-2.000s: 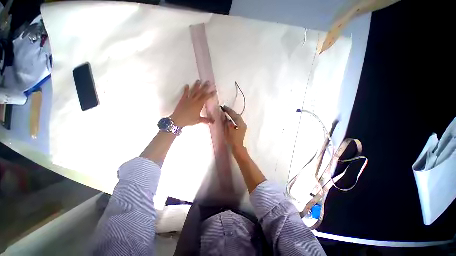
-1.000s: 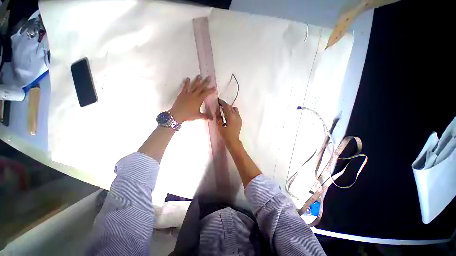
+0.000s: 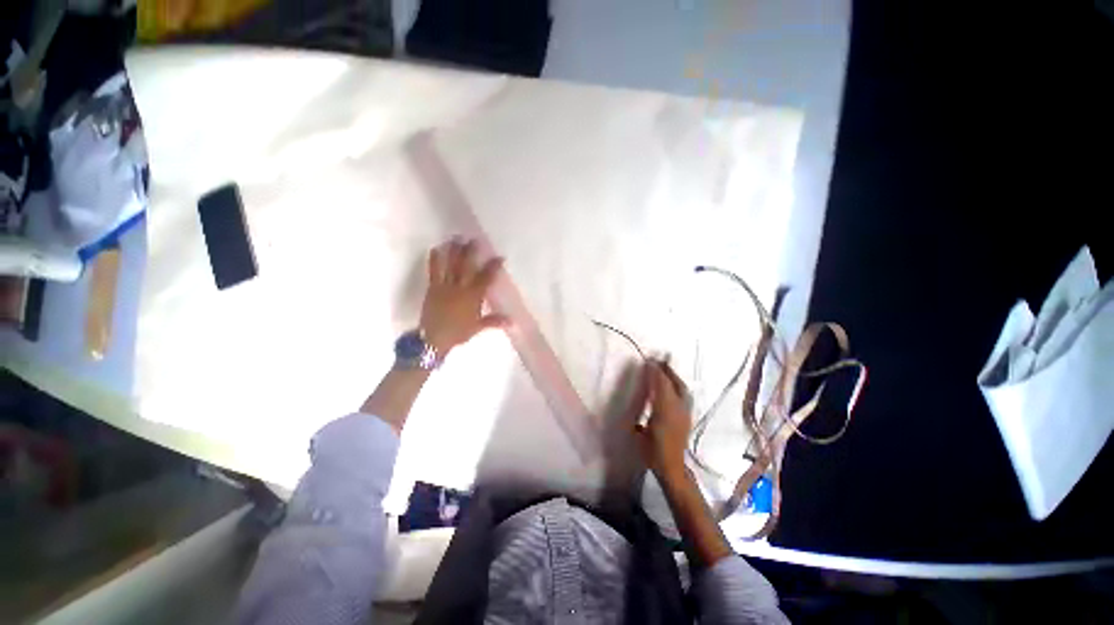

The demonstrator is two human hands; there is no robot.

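Note:
Off-white pattern paper [image 3: 318, 147] lies under both hands. A pinkish clear ruler [image 3: 544, 357] lies slanted on it, from upper left to lower right. My left hand [image 3: 458, 296], with a wristwatch, presses on the ruler with fingers spread and holds it down. My right hand [image 3: 666, 409] is to the right of the ruler's lower end, not touching it, blurred, with fingers closed. A thin dark cord [image 3: 621, 332] curves from its fingertips. The pen in it is barely made out.
A looped tape measure [image 3: 792, 397] and a blue round object [image 3: 760, 494] are right of my right hand. A black phone [image 3: 229, 236] lies at left. Black fabric [image 3: 941, 183] with folded white paper [image 3: 1051, 403] is at right. A wooden strip [image 3: 103, 303] lies far left.
The ruler has turned from nearly upright to slanted. My left hand has stayed on it. My right hand has moved right and down, away from the ruler, with the cord. The view has shifted.

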